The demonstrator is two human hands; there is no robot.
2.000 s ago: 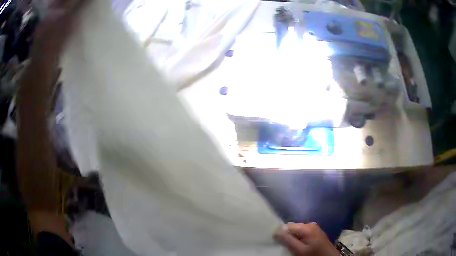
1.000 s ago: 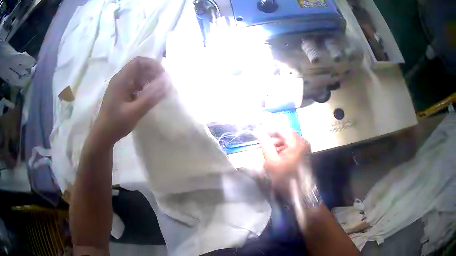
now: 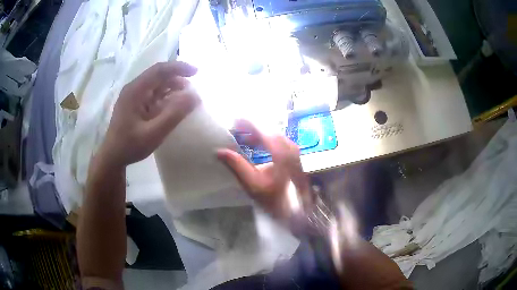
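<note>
A white fabric piece (image 3: 195,164) runs from the lamp glare down over the table edge to my lap. My left hand (image 3: 148,110) is at its upper left edge, fingers curled near the glare; the fingertips are partly washed out. My right hand (image 3: 269,170) is blurred, thumb and fingers spread at the cloth's right edge, beside the blue plate (image 3: 317,133). Whether either hand pinches the cloth is hard to tell. The sewing machine (image 3: 334,20) has a blue head. White glare hides the needle and presser foot.
A bundle of white pieces (image 3: 93,62) with a brown tag (image 3: 70,102) lies left, grey-purple cloth (image 3: 38,141) beside it. A crumpled white pile (image 3: 470,198) is low right. A narrow tray (image 3: 425,34) is right of the head, a yellow wire basket (image 3: 42,257) low left.
Earlier both hands held the cloth stretched wide; it now lies lower by the machine. Since one second ago my right hand moved left onto the cloth's edge, uncovering the blue plate. My left hand barely moved.
</note>
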